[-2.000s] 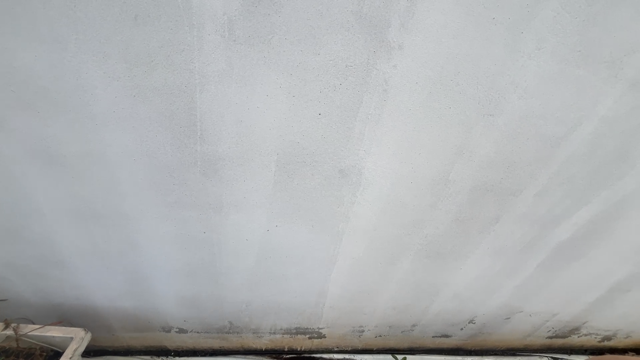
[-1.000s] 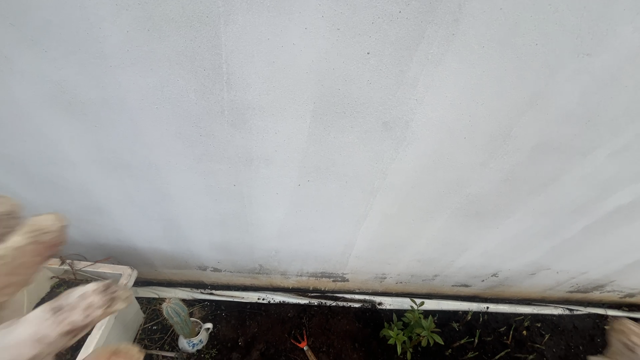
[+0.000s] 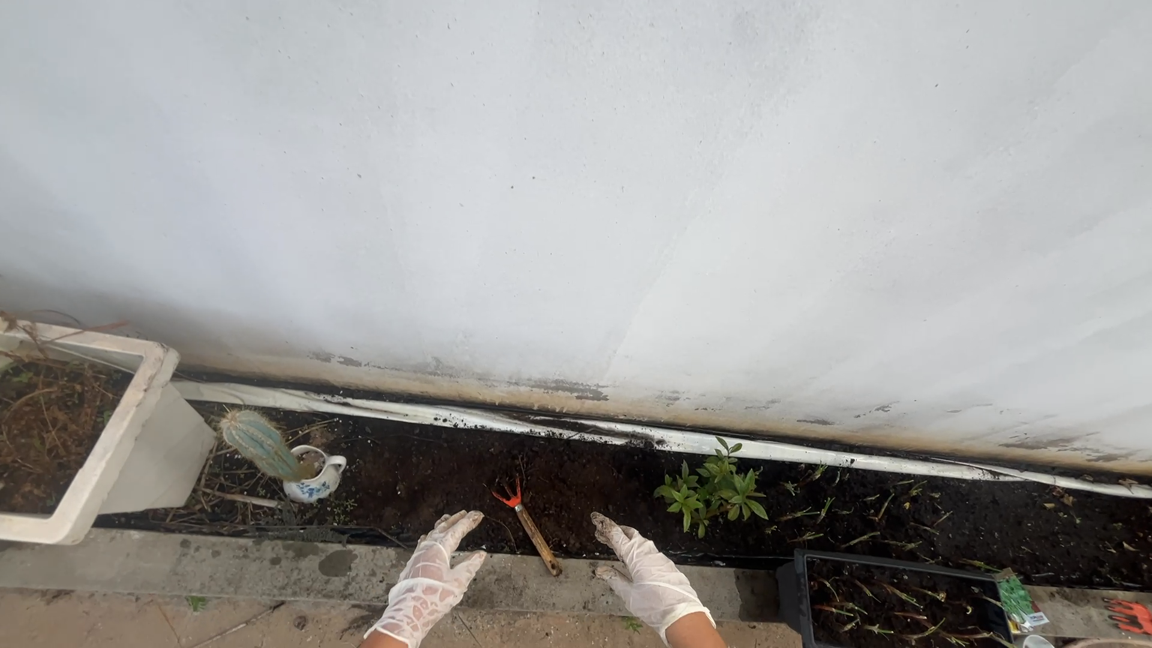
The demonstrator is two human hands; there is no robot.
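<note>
Both hands wear thin white gloves smudged with soil. My left hand (image 3: 430, 576) is over the concrete curb, fingers apart and holding nothing. To its right, my right hand (image 3: 646, 576) is also empty, its fingers spread. Between them a small hand cultivator (image 3: 535, 531) with red tines and a wooden handle lies from the dark soil onto the curb. A leafy green plant (image 3: 711, 495) grows in the bed, up and right of my right hand. Left of my left hand, a cactus (image 3: 261, 444) leans in a white jug (image 3: 315, 477) with blue decoration.
A large white planter (image 3: 162, 450) with dry stems stands at the left. At lower right is a dark trough (image 3: 792, 585) of soil and cut stems, beside a green packet (image 3: 1015, 598) and a red tool head (image 3: 1129, 616). The pale wall (image 3: 576, 198) rises behind the bed.
The view has tilted down, bringing the curb and trough into sight. My hands, blurred at the left and right edges one second ago, have come toward the middle, either side of the cultivator.
</note>
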